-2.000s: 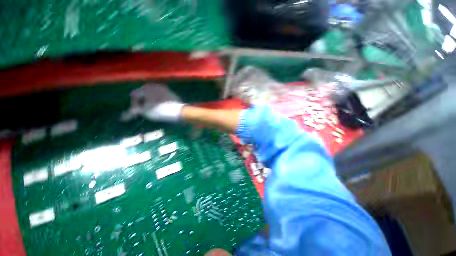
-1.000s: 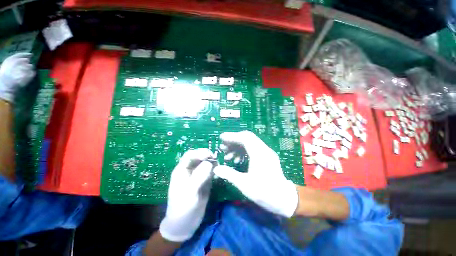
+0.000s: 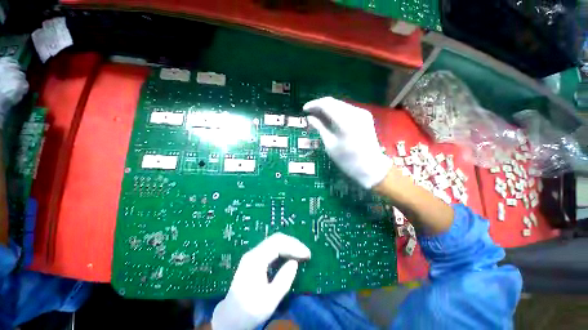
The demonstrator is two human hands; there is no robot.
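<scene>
The large green circuit board (image 3: 187, 222) lies in front of me with several flat off-white parts (image 3: 302, 168) in rows on its rear half. My right hand (image 3: 348, 138), in a white glove, is over the board's rear right. Its fingertips are beside or touching a small off-white part (image 3: 296, 121); whether they grip anything is hidden. My left hand (image 3: 261, 280), also gloved, is over the front edge, thumb and forefinger apart, with nothing seen between them.
Loose off-white parts lie on red mat (image 3: 409, 132) at right, with a second pile (image 3: 516, 177) beyond. Crumpled clear bags (image 3: 438, 103) lie behind. A shelf with red padding (image 3: 335, 38) crosses the back. At left are another person's gloved hand (image 3: 9, 84), another green board and a paper label (image 3: 53, 38).
My hands were together over the board's front half. My right hand has moved back to the rear right parts; my left has moved down towards the front edge and its fingers have parted.
</scene>
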